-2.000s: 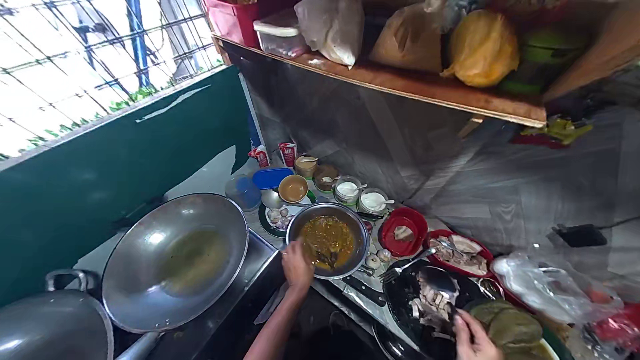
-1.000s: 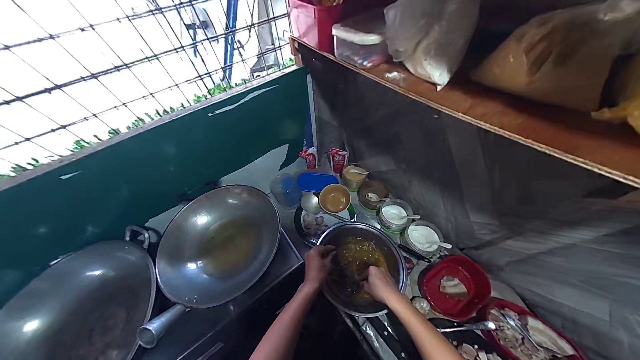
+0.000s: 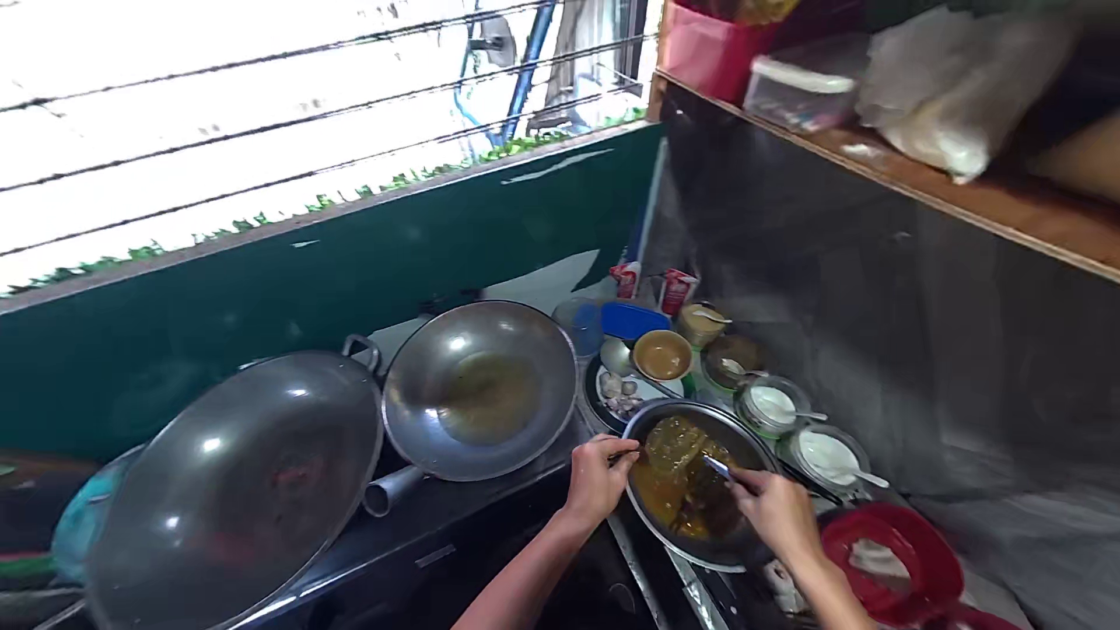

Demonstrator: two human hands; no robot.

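A metal bowl [image 3: 636,499] holds yellow-brown liquid with a flattened, coated piece of food [image 3: 675,444] in it, possibly an eggplant. At the bowl's left rim, my left hand [image 3: 598,477] pinches a dark, thin end, seemingly the stem of that piece. My right hand [image 3: 772,507] grips a utensil, seemingly a fork [image 3: 719,467], whose metal end reaches over the food in the bowl. Left of the bowl, a wok [image 3: 490,398] contains a shallow pool of oil.
A larger wok [image 3: 236,490] stands far left. Behind the bowl are a plate of garlic [image 3: 619,394], a brown bowl [image 3: 662,354] and jars of white powder [image 3: 829,457] with spoons. A red basin [image 3: 941,560] sits at right. A wooden shelf [image 3: 989,206] overhangs the counter.
My left hand has moved from inside the bowl to its left rim. The coated food now shows lifted or spread near the bowl's back. The view has turned left since the earliest frame.
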